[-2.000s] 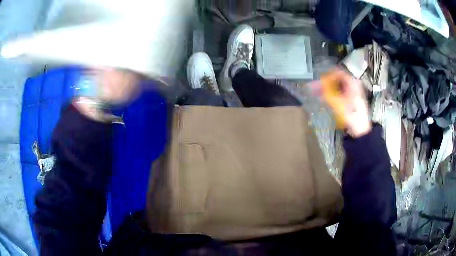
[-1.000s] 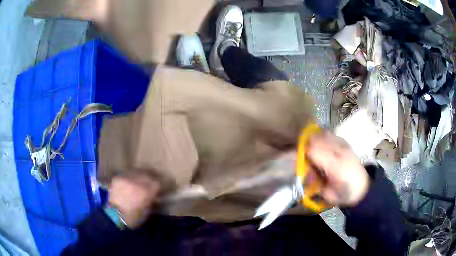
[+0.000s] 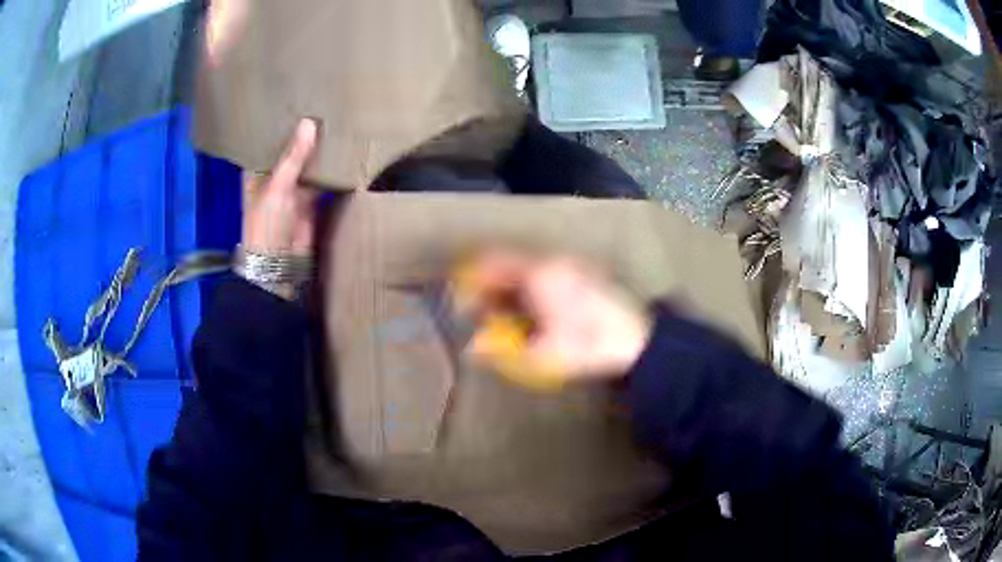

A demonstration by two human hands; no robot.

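Note:
A large brown fabric panel lies over the lap, with an angled-corner patch pocket at its left part. My left hand holds up another brown panel above the upper left of the lap, its thumb on the front of the cloth. My right hand is blurred over the middle of the lap panel and holds scissors by their orange-yellow handles. The blades are too blurred to tell whether they are apart.
A blue bin stands at the left with a knotted beige tie strip on it. A grey pedal and a white shoe are at the top. Cream-brown bundles and black cloth lie on the floor at the right.
My left hand has moved up from the lap's near edge and now raises a brown panel. My right hand has moved left and up with the scissors, over the lap panel, which lies flatter.

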